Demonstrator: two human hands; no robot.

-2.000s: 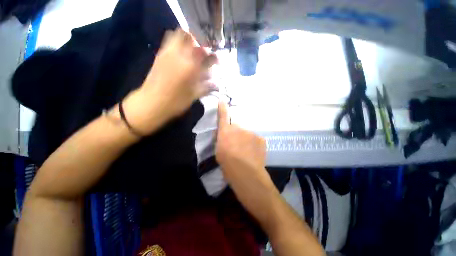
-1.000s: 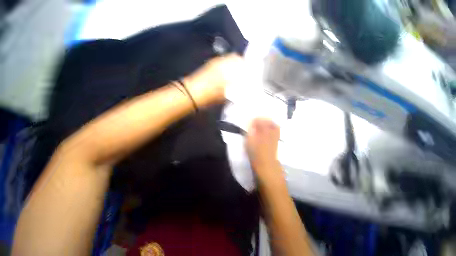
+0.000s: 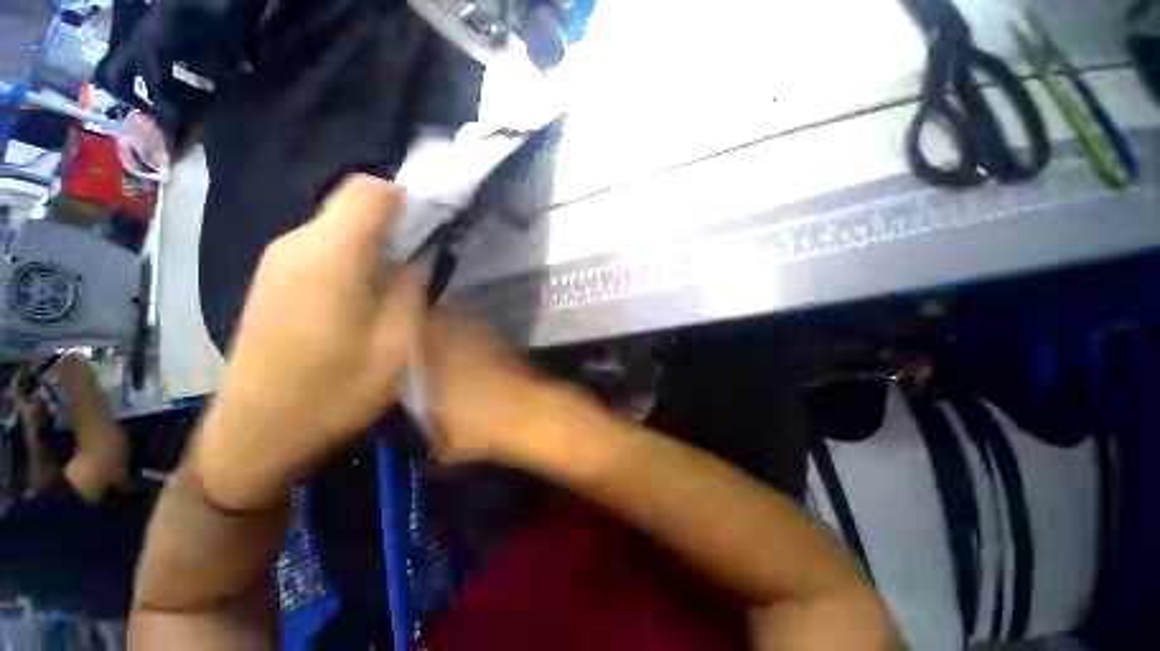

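The garment's light grey cloth (image 3: 445, 178) with a narrow black strip (image 3: 515, 163) runs from the lit bed at the top down to my hands at the table's front edge. A large black fabric panel (image 3: 318, 115) lies left of it. My left hand (image 3: 318, 318) is closed on the cloth's near end, fingers partly hidden. My right hand (image 3: 464, 388) is blurred and close beside it, at the cloth's lower end; its fingertips are hidden, so its hold is unclear. The needle is not clearly visible.
Black-handled shears (image 3: 973, 121) and yellow-green snips (image 3: 1081, 115) lie at the upper right. The table's grey front edge (image 3: 751, 274) bears a scale. Striped garment pieces (image 3: 973, 509) hang below. A blue basket (image 3: 394, 547) is below my hands. Another person's arm (image 3: 92, 432) shows left.
The view has shifted, and the machine head is largely out of it. My hands have moved together, left and nearer me, with the light cloth drawn towards the table's front edge.
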